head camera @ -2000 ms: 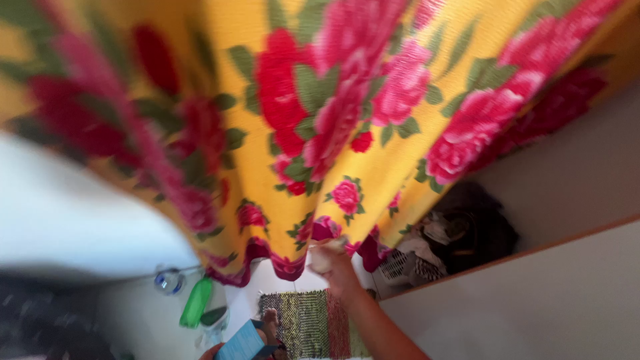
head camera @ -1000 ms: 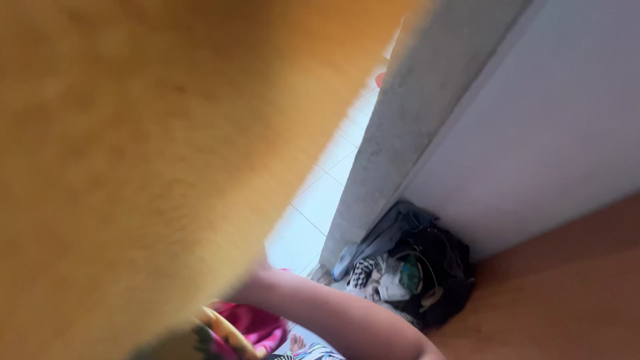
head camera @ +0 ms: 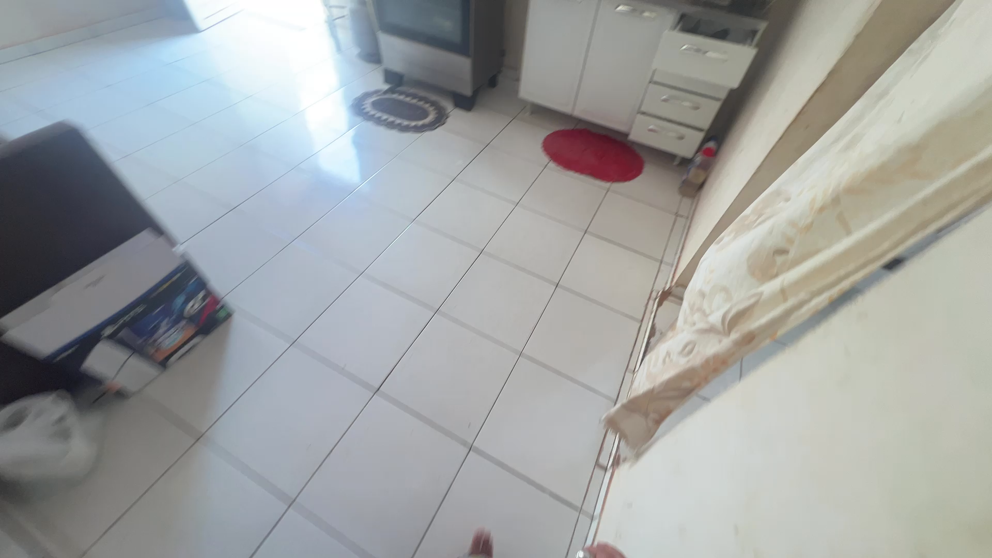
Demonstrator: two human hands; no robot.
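Neither my left hand nor my right hand can be made out in the head view, so what they hold is hidden. Two small bits of skin show at the bottom edge, one at the middle and one right of it; they look like toes. A cream patterned curtain [head camera: 744, 287] hangs in a doorway at the right, beside a pale wall [head camera: 845, 434]. White floor tiles [head camera: 434, 333] spread ahead.
At the left, a printed cardboard box [head camera: 167, 318] stands by dark furniture [head camera: 62, 194], with a white plastic bag [head camera: 46, 438] below. Farther off are a dark oval mat [head camera: 399, 109], a stove [head camera: 430, 46], a red mat [head camera: 593, 155] and white cabinets [head camera: 597, 62], one drawer [head camera: 705, 58] open.
The view has swung to the tiled room. The yellow floral cloth, the arm and the dark pile by the wall are out of sight.
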